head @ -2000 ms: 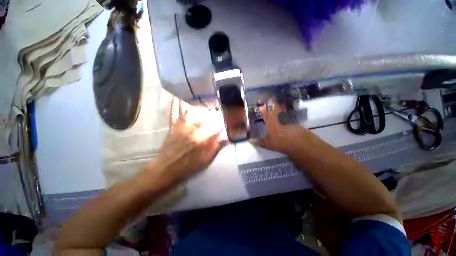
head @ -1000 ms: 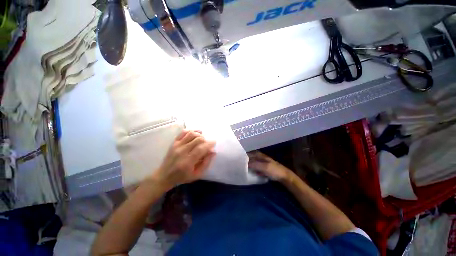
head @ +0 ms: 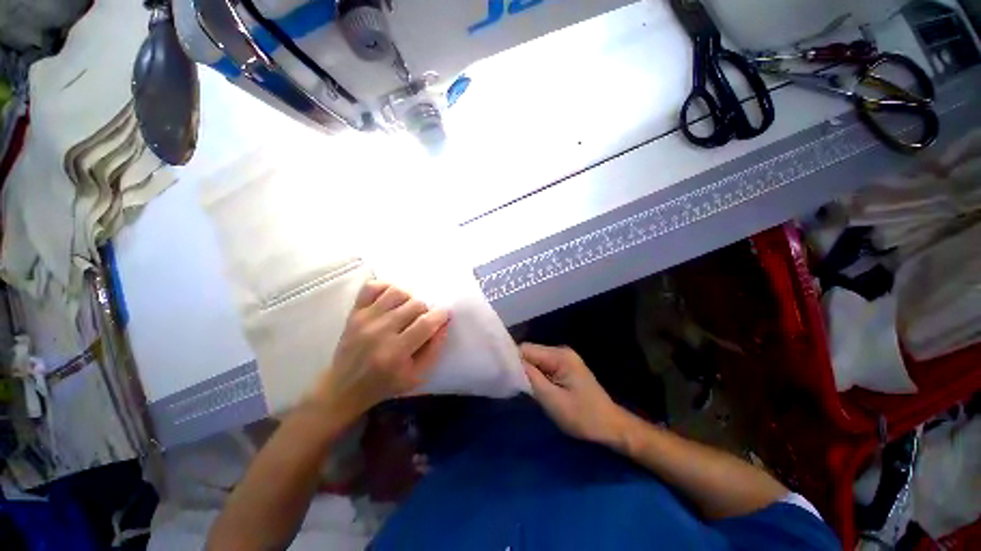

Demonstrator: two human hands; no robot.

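Note:
A cream garment panel (head: 307, 350) lies on the white table below the machine head, its lower part over the grey front edge. A short straight pocket opening (head: 314, 284) crosses it. Whiter pocketing cloth (head: 470, 350) lies at its right. My left hand (head: 389, 342) rests on the cloth just right of the opening, fingers bent, pressing or pinching it. My right hand (head: 565, 390) pinches the white cloth's lower right corner off the table edge. The needle area (head: 428, 121) is mostly lost in glare.
Black-handled scissors (head: 726, 99) and second shears (head: 895, 102) lie at the right. A ruler tape (head: 688, 205) runs along the front edge. A grey lamp head (head: 167, 95) hangs upper left. Stacked cut panels (head: 102, 161) stand far left. A red crate (head: 809, 355) holds pale cloth at lower right.
Both hands have come from beside the machine head to the front edge with the cloth. Since one second ago, my right hand has come out from the cloth's corner and shows more fully.

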